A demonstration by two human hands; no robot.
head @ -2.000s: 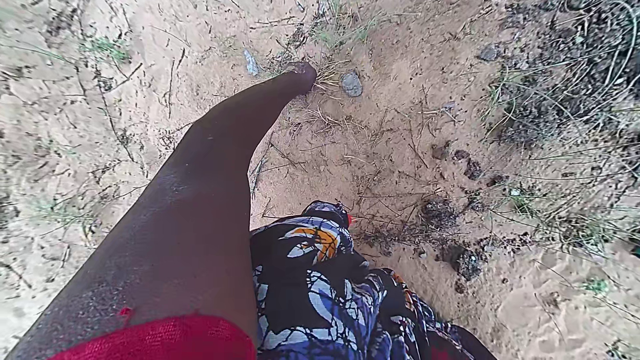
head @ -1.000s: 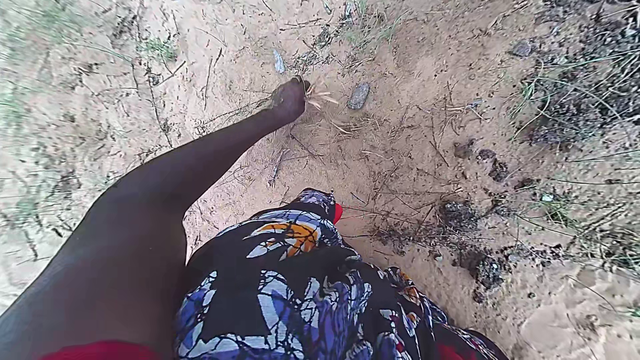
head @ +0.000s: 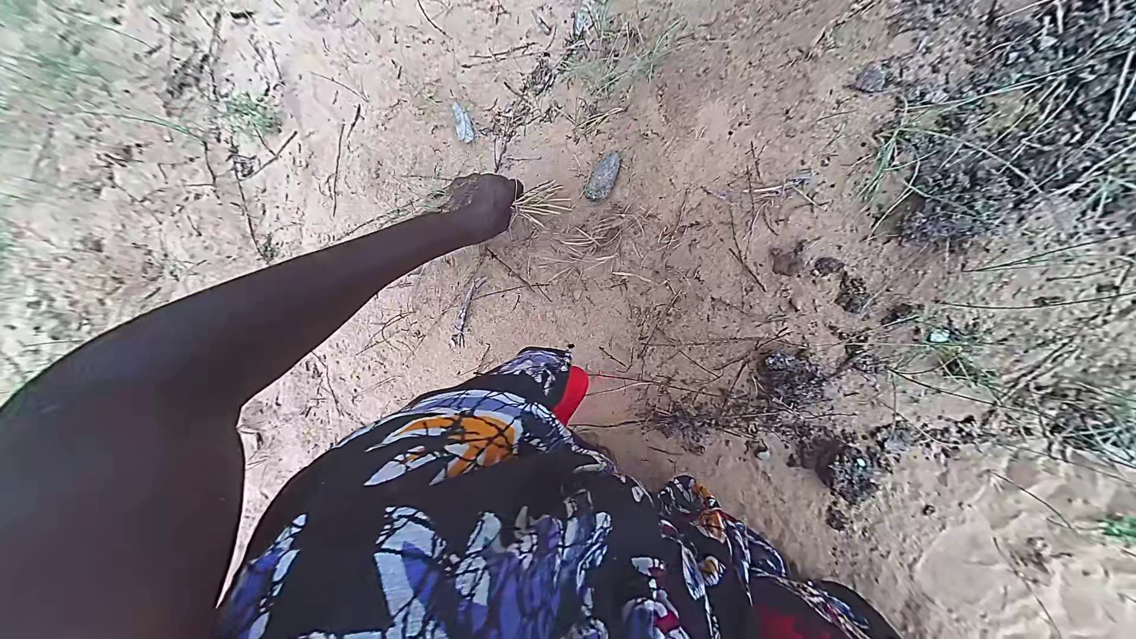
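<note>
My left hand [head: 484,206] is closed around a small bunch of dry, straw-coloured grass stalks [head: 543,204], just above the sandy ground. The stalk ends fan out from the right side of the fist, and thin, blurred strands show at its left side. How far the bunch runs inside the fist is hidden. More dry stalks [head: 590,241] lie on the sand just below and right of the hand. A flat grey stone [head: 603,176] is to the right of the bunch. My right hand is out of view.
Patterned cloth [head: 479,497] with a red edge covers the bottom middle. A pale stone [head: 462,122] lies above the hand. Dark clumps [head: 848,470] and tangled grass [head: 1003,151] are on the right, with thin twigs [head: 466,311] on the sand below the hand.
My left hand has drawn a little away from the grey stone, leftward. The stalks now stick out of the fist more plainly than two seconds ago. The view has shifted somewhat.
</note>
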